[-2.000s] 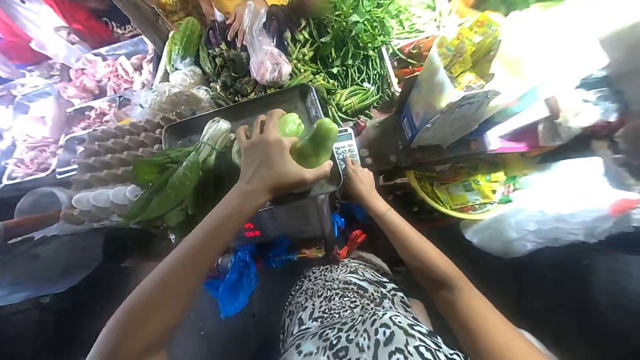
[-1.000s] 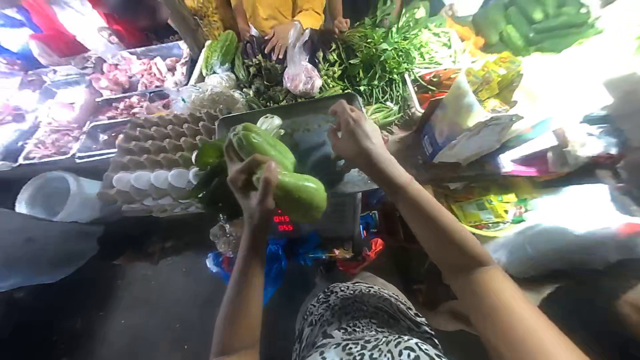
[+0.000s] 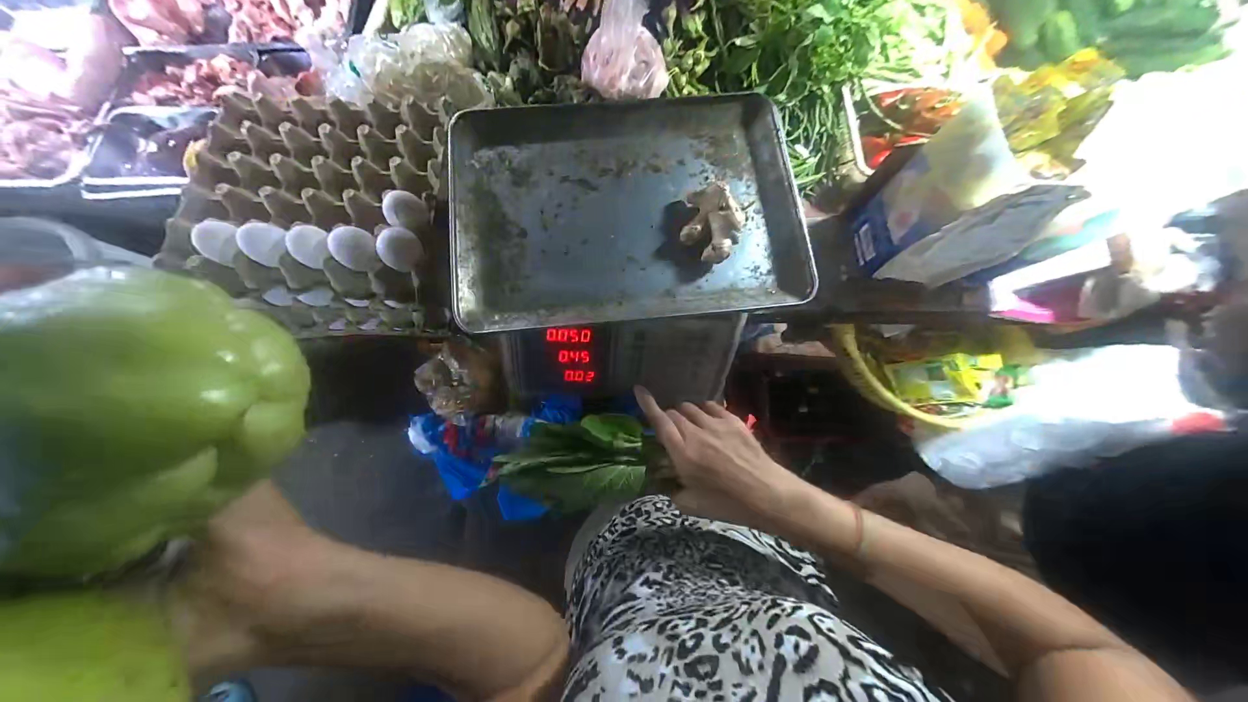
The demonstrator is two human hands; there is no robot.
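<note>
Large green gourds [image 3: 146,419] fill the left edge, close to the camera, with my left hand [image 3: 229,585] gripping them from below; its fingers are mostly hidden. A metal tray [image 3: 595,278] rests on a digital scale [image 3: 673,356] with lit red digits. One knob of ginger root [image 3: 717,222] lies on the tray's right side. My right hand [image 3: 707,444] is below the scale's front, its index finger extended to the lower panel. Dark leafy greens [image 3: 585,463] stick out leftward from under that hand, held by the stems, which are largely hidden.
Cardboard egg trays [image 3: 312,161] with several white eggs [image 3: 307,246] stand left of the tray. Behind are raw meat trays [image 3: 146,146], a pink-filled plastic bag [image 3: 624,63] and leafy vegetables [image 3: 780,49]. A yellow-rimmed basket [image 3: 858,380] and plastic bag [image 3: 1033,419] are at right.
The gourds in my left hand have moved off the tray to the left, close to the camera. My right hand has come down from above the tray to the scale's front. The ginger now shows.
</note>
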